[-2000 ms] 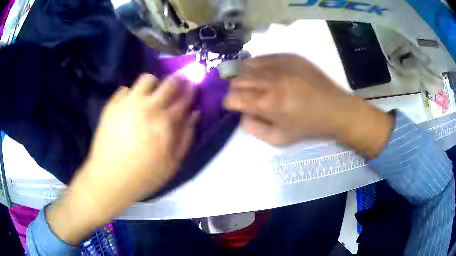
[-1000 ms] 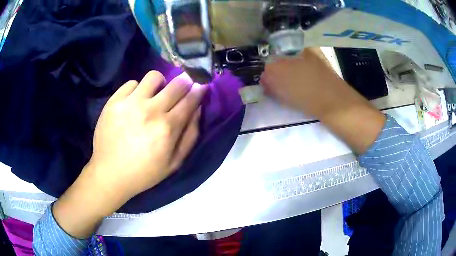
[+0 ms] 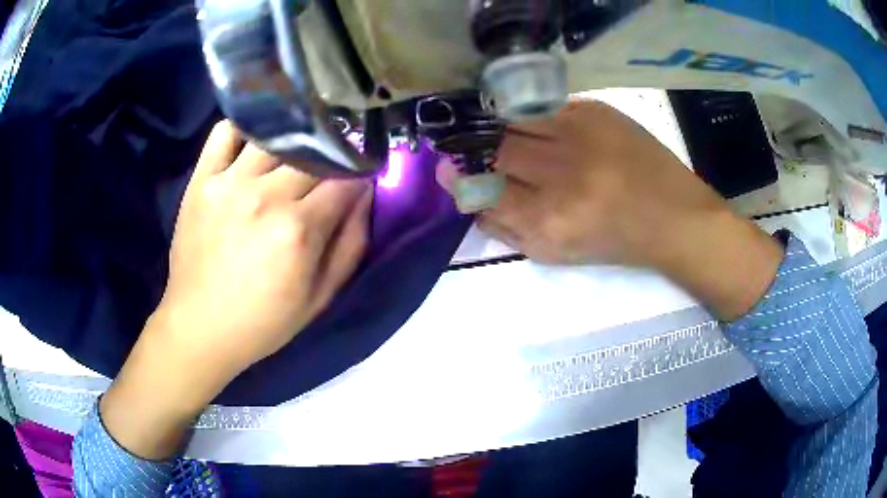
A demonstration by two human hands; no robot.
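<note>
The navy garment piece (image 3: 107,195) lies left of and under the sewing machine head (image 3: 603,58), purple near the needle lamp (image 3: 392,170). My left hand (image 3: 267,238) lies on the cloth left of the needle area, its fingertips partly hidden behind the shiny curved metal. My right hand (image 3: 584,185) is just right of the tension assembly (image 3: 477,156), its fingertips at the cloth's right edge and partly hidden. Whether its fingers pinch the edge cannot be seen. The needle itself is not clear.
A black smartphone (image 3: 725,141) lies on the bed at the right. A clear plastic packet with a pink mark (image 3: 861,226) is at the far right. The ruler-marked table edge (image 3: 622,365) curves across the front. A blue basket (image 3: 193,479) and magenta cloth (image 3: 47,457) are below left.
My right hand has come down and left from behind the machine head to the cloth edge. My left hand has shifted slightly left. The machine head appears shifted in view.
</note>
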